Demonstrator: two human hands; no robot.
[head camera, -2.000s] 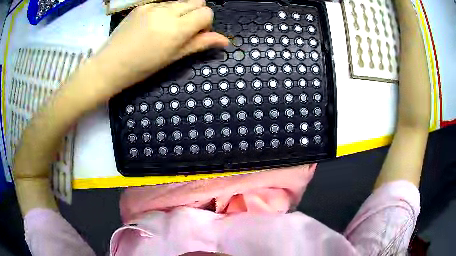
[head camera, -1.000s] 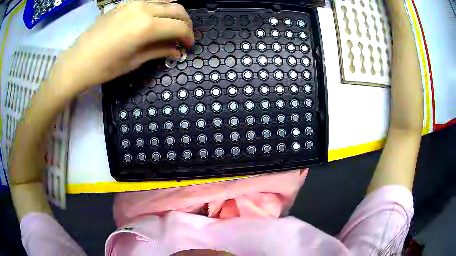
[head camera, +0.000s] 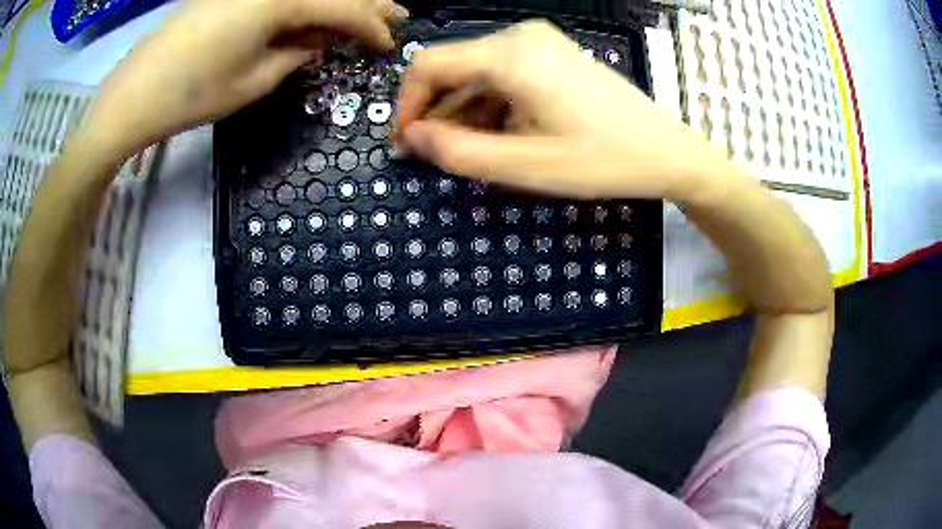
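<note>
The black parts tray (head camera: 444, 336) lies in front of me, with rows of seated silver parts in its lower pockets. A cluster of loose small round metal parts (head camera: 346, 109) lies on its upper left. My left hand (head camera: 310, 31) is over the tray's upper left edge, beside the cluster, fingers bent; its fingertips are too blurred to tell a hold. My right hand (head camera: 485, 114) is over the upper middle of the tray, thumb and fingers pinched on a thin tan hand stick (head camera: 454, 100). Its tip is not clear. The hands hide several pockets.
A blue parts bin (head camera: 88, 21) with silver pieces is at the upper left. Off-white slotted boards lie left (head camera: 103, 310) and right (head camera: 764, 98) of the tray. Yellow tape (head camera: 279, 376) marks the bench's near edge; pink cloth (head camera: 413, 398) lies below it.
My right hand has come in over the tray from the right with the stick. My left hand has moved up and left. The loose parts now show in a cluster. The view has shifted slightly.
</note>
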